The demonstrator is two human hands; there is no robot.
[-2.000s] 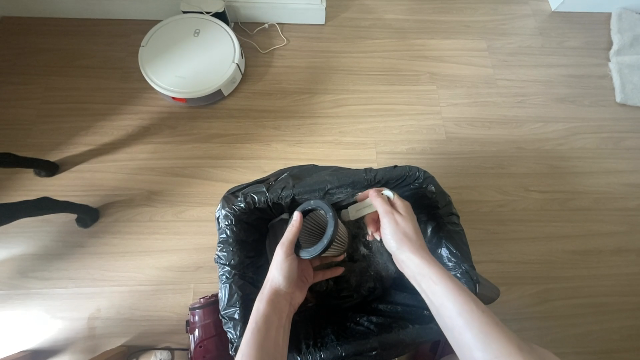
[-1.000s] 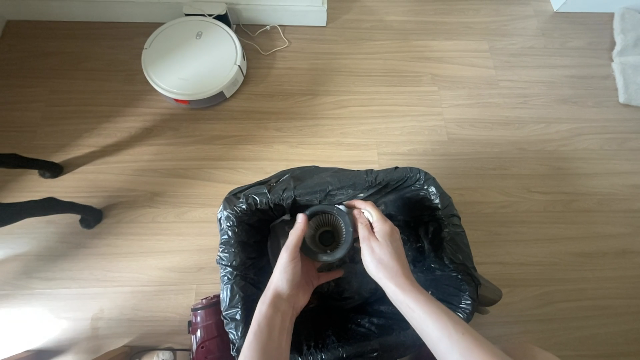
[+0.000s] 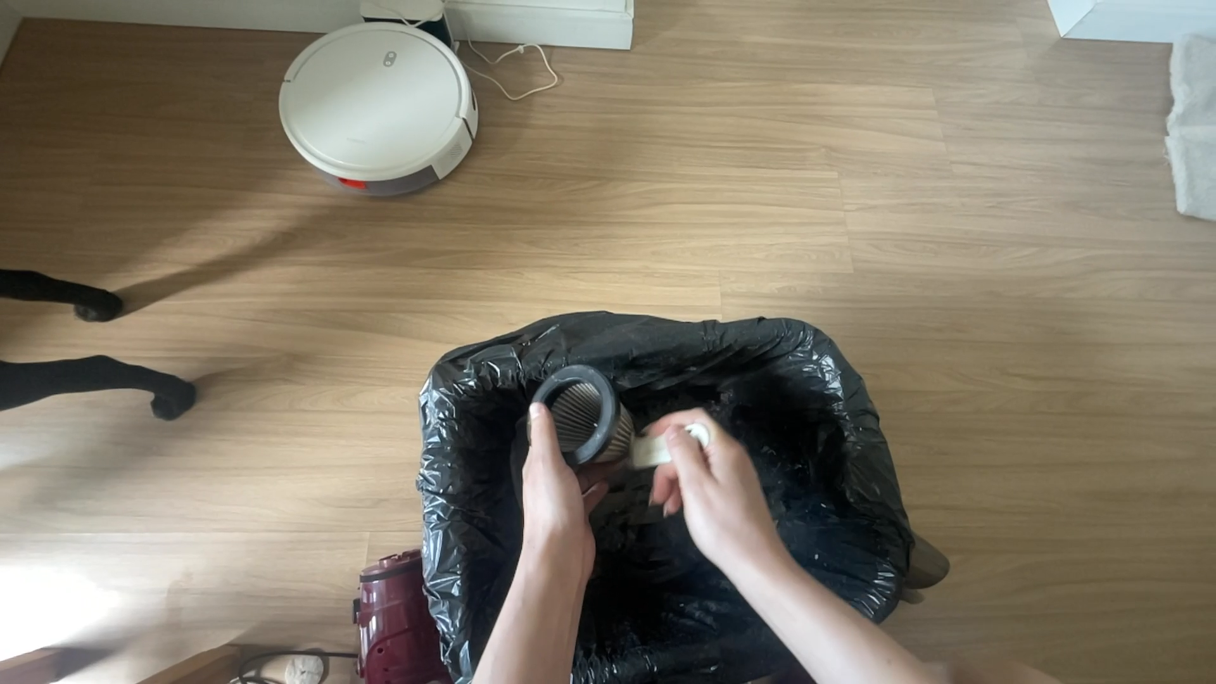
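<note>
My left hand [image 3: 556, 494] holds a pleated cylindrical filter [image 3: 608, 427] by its side, its dark ring end tilted up toward the camera. In my right hand [image 3: 712, 484] is a small whitish tool [image 3: 652, 451], likely a brush, its end close against the filter's pleats; its tip is blurred, so contact is unclear. Both hands are over a bin lined with a black plastic bag [image 3: 655, 332], with grey dust dimly seen inside. A dark part behind my left hand is mostly hidden.
A white robot vacuum [image 3: 380, 104] sits at its dock by the wall, a white cable [image 3: 522, 90] beside it. Black curved furniture legs [image 3: 104, 375] stand at left. A maroon vacuum cleaner part [image 3: 397, 617] touches the bin's left side. A light rug [image 3: 1195, 128] lies far right.
The filter, facing the camera more squarely one second ago, is now tilted to the side. My right hand has moved away from its rim to the right, and the whitish tool shows again.
</note>
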